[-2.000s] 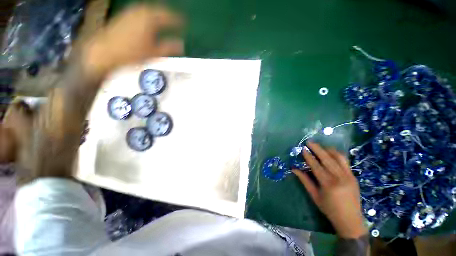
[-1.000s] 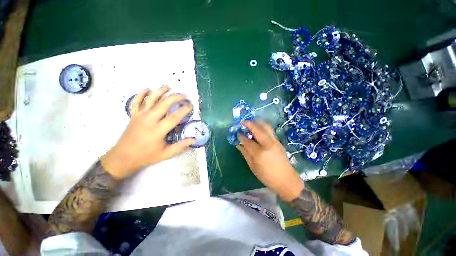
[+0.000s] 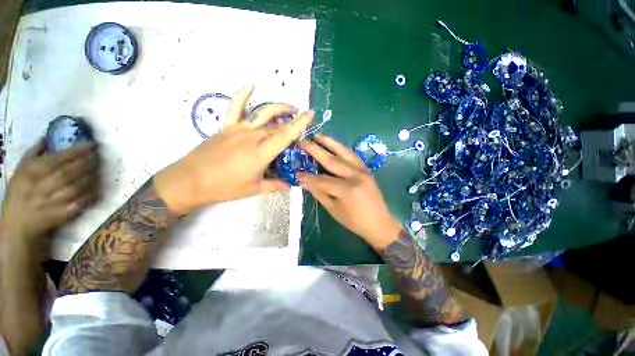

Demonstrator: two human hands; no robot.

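Observation:
A blue round circuit board (image 3: 292, 165) with a white lead wire sits between my two hands near the right edge of the white sheet (image 3: 174, 66). My left hand (image 3: 233, 156) has its fingers spread around it and over a housing, which is mostly hidden. My right hand (image 3: 345, 184) holds the board's right side with thumb and fingers. An empty round housing (image 3: 211, 115) lies beside my left fingers. Another blue board (image 3: 370, 150) with a wire and small disc lies on the green mat just right of my right hand.
A large heap of wired blue boards (image 3: 498, 153) lies at right. A housing (image 3: 111, 49) sits at the sheet's upper left. Another person's hand (image 3: 52, 184) is at a housing (image 3: 68, 132) at left. A metal fixture (image 3: 609, 153) stands at the right edge; an open carton (image 3: 515, 299) is lower right.
My right hand has moved left to the sheet's edge with one board and meets my left hand; the other board stays on the mat. Another person's hand has come in at left.

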